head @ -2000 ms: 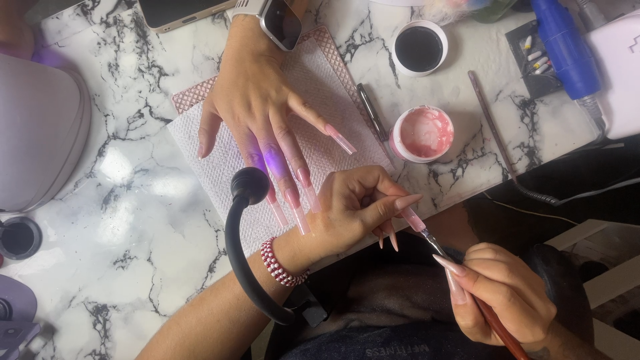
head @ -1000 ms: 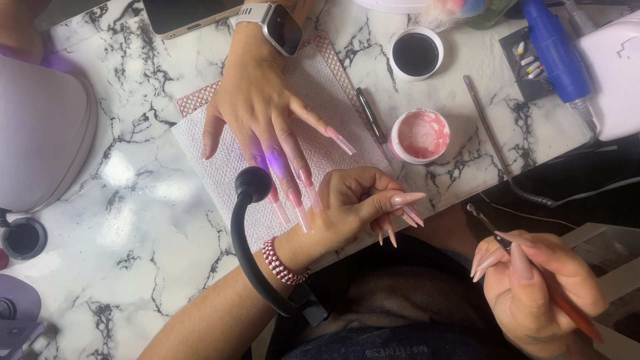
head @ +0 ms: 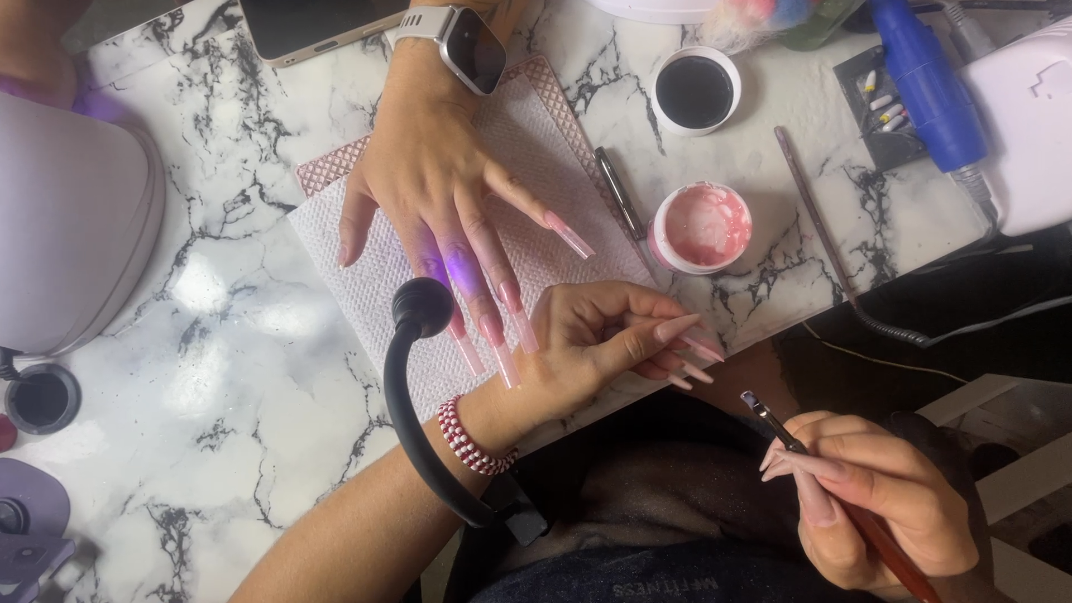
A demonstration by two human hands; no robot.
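Note:
My left hand (head: 590, 343) rests by the table's front edge with its fingertips pinched together. A small translucent pink nail form (head: 705, 348) sticks out from under the thumb, partly hidden. My right hand (head: 875, 494) grips a nail brush (head: 775, 425) with a reddish-brown handle; its tip is apart from my left hand. Another person's hand (head: 440, 180) lies palm down on a white paper towel (head: 335, 251), long pink tips on four fingers and none on the thumb. Those middle fingertips reach my left wrist. Purple light falls on the fingers beside a black gooseneck lamp (head: 423, 307).
An open jar of pink gel (head: 708, 228), its lid (head: 696, 90) and a dark pen-like tool (head: 620, 193) lie behind my left hand. A blue nail drill (head: 934, 84) stands back right. A white nail lamp (head: 75, 226) is at left, a phone (head: 318, 25) at the back.
The brush touched the nail form under my left thumb two seconds ago; my right hand has since drawn it away to the right. The other person's hand has stayed in place.

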